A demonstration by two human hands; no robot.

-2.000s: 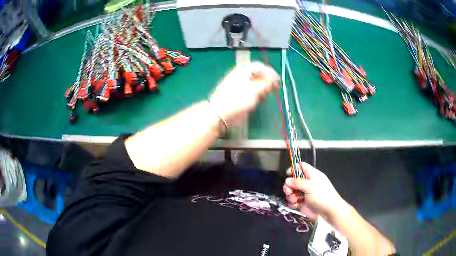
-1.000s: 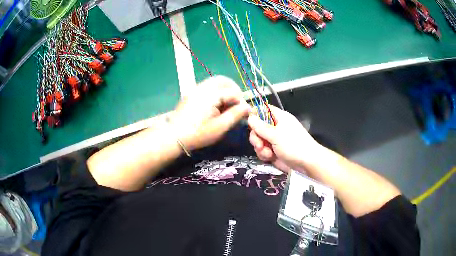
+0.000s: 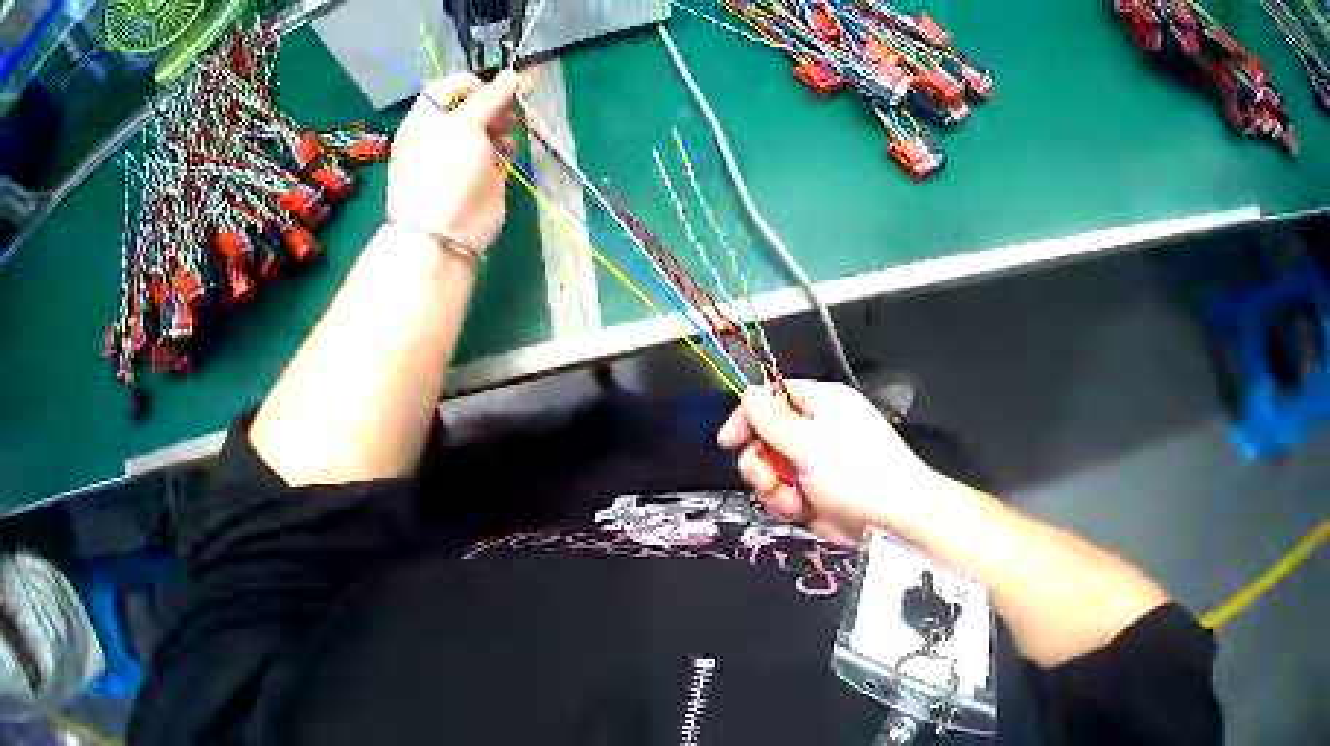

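My right hand (image 3: 824,452) is closed around the connector end of a wire harness (image 3: 664,277), above my lap at the bench edge. A bit of the red connector shows between its fingers. My left hand (image 3: 460,153) pinches wires of this harness at the twisting head (image 3: 489,26) of the wire twisting machine (image 3: 379,51). Yellow, blue and light wires stretch between the hands. A red and black twisted pair and a few loose ends fan out from my right fist. Whether the wires sit in the prongs cannot be told.
The finished harness pile (image 3: 219,233) lies left, with a green fan (image 3: 161,22) behind it. The untwisted pile (image 3: 883,73) and further bundles (image 3: 1211,66) lie right. A grey cable (image 3: 759,219) curves over the bench edge. A pale strip (image 3: 566,270) runs from the machine.
My left hand has moved from beside my right hand up to the twisting head, taking wires with it. The red and black pair no longer runs to the machine. Earlier, the view turned.
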